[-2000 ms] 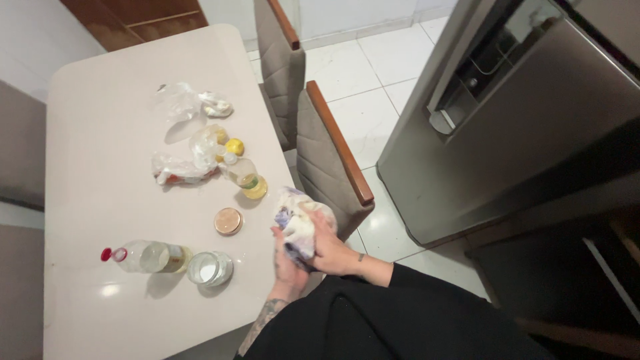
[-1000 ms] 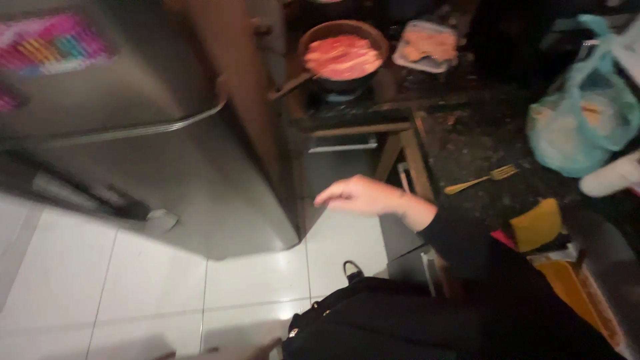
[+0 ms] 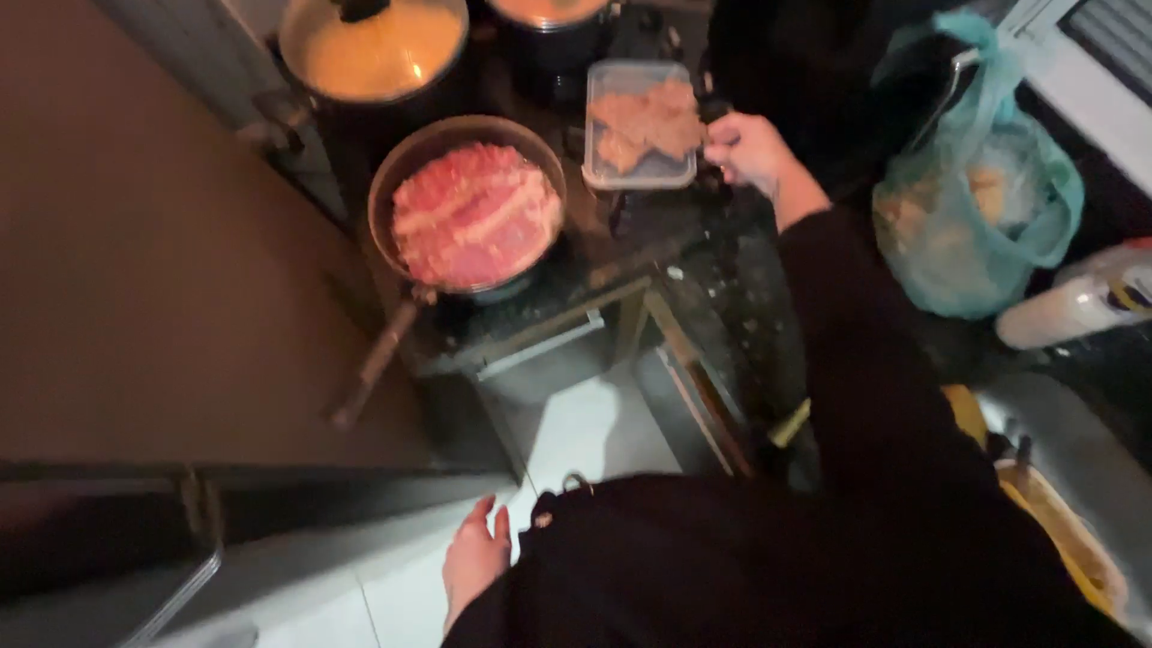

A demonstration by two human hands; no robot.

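Note:
My right hand (image 3: pixel 751 155) is at the right edge of a clear plastic container (image 3: pixel 641 171) of meat pieces, on the dark stove; its fingers are curled, and blur hides whether they grip a stove knob, the container or nothing. To the container's left, a frying pan (image 3: pixel 382 193) holds slabs of raw red meat (image 3: pixel 477 216), its handle (image 3: pixel 378 364) pointing toward the lower left. My left hand (image 3: pixel 477 549) hangs low near my body, fingers apart and empty, above the floor.
Behind the pan stands a pot with a glass lid (image 3: pixel 387 45), beside another pot (image 3: pixel 551 13). At the right are a knotted green plastic bag (image 3: pixel 976 216), a white bottle (image 3: pixel 1071 310) and a sink (image 3: pixel 1062 423) with a yellow-edged item. A refrigerator (image 3: pixel 162 270) stands left.
The view has swung from the dining table to the stove. The cloth both hands held two seconds ago is no longer seen. My right hand has reached forward to the meat container.

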